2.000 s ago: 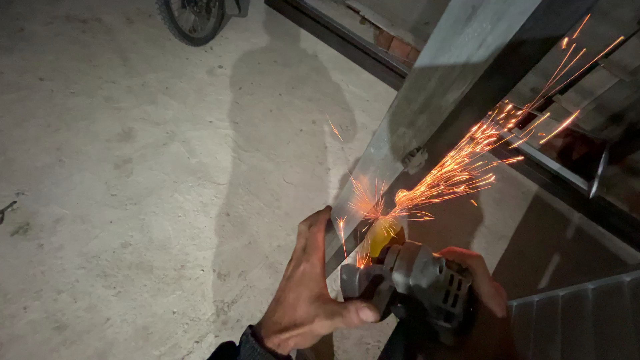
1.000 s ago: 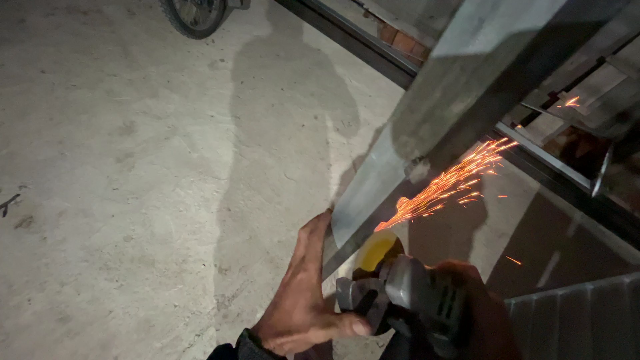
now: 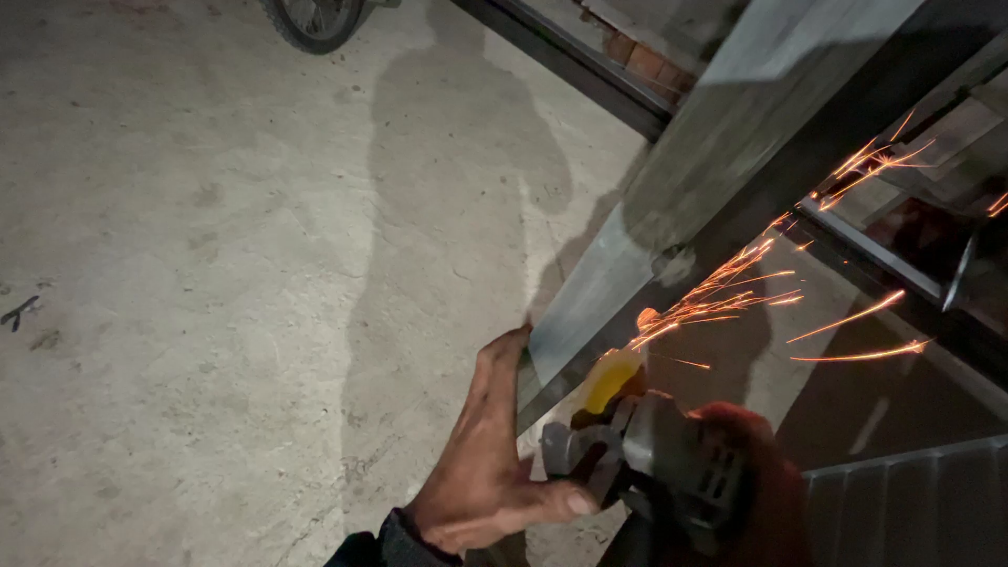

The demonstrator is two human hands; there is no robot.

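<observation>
My right hand (image 3: 748, 457), in deep shadow, is wrapped around the body of an angle grinder (image 3: 677, 457). The grinder's yellow disc (image 3: 613, 379) meets the lower right edge of a grey metal beam (image 3: 598, 291), and orange sparks (image 3: 709, 295) stream up and to the right from there. With its fingers against the beam's lower left side, my left hand (image 3: 488, 457) has its thumb stretched to the grinder's head and guard. Whether the thumb presses on the guard cannot be told. A rough weld-like lump (image 3: 673, 264) sits on the beam above the disc.
A dark metal bar (image 3: 575, 67) crosses behind the beam, with bricks (image 3: 646, 63) beside it. A wheel (image 3: 315, 20) stands at the top on the concrete floor (image 3: 197, 236). A ribbed panel (image 3: 913, 504) is at lower right, below another dark bar (image 3: 882, 276). A small dark object (image 3: 17, 313) lies far left.
The sparks that sprayed around the disc two seconds ago now stream mainly up and right. The grinder's disc has shifted slightly along the beam's edge; the left hand remains at the beam.
</observation>
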